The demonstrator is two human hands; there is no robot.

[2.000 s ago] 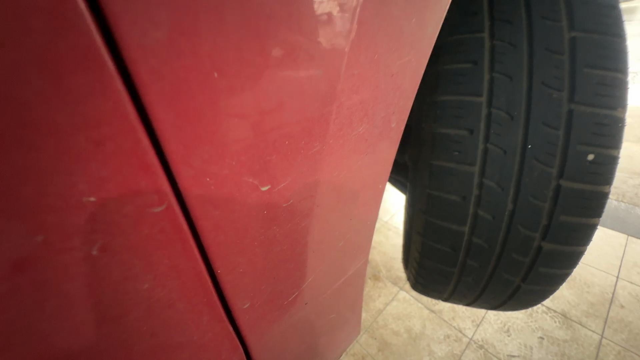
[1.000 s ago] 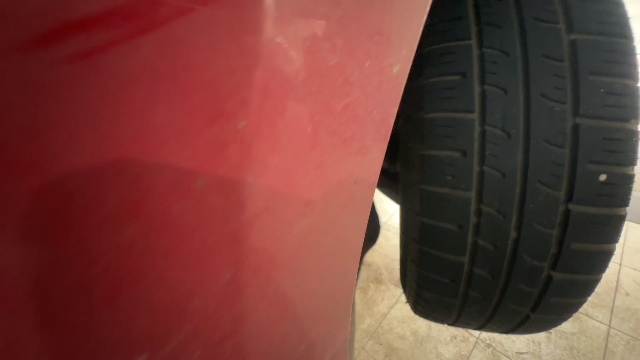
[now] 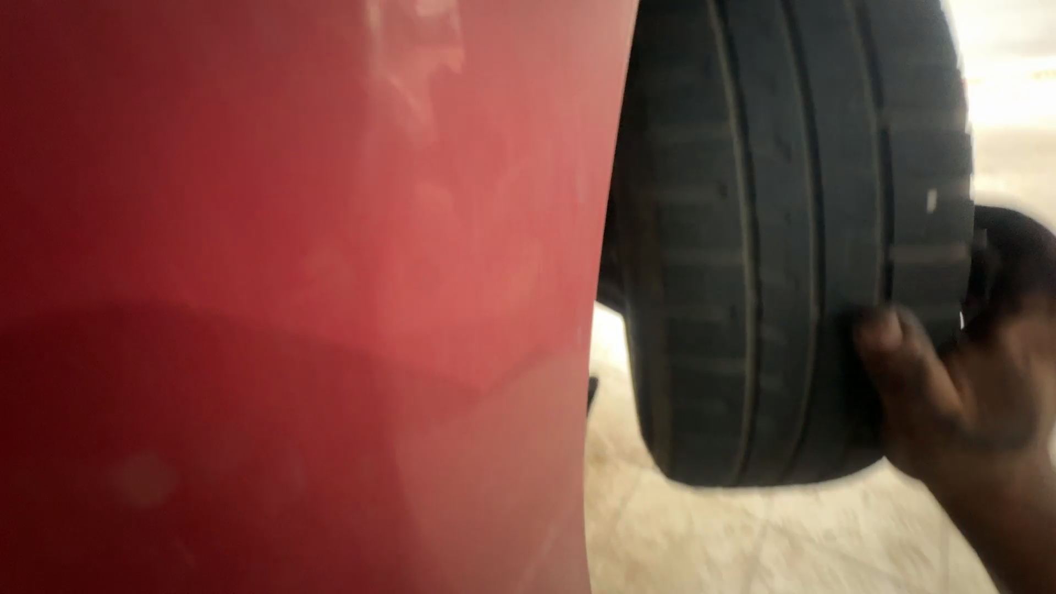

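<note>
A black car tyre (image 3: 792,247) stands upright beside a red painted body panel (image 3: 330,247), its grooved tread facing me. My right hand (image 3: 973,388) reaches in from the lower right and grips the tyre's lower right edge. The thumb lies on the tread, while the rest of the hand is at the outer side, where the fingers are dark and blurred. My left hand is out of view.
The panel fills the left side and its edge runs down close to the tyre. Light floor tiles (image 3: 693,536) lie below. A small dark thing shows just past the panel's edge, too little of it to name.
My right hand has come into view at the right and taken hold of the tyre. The tread looks turned, its grooves now angled differently. The view has shifted somewhat.
</note>
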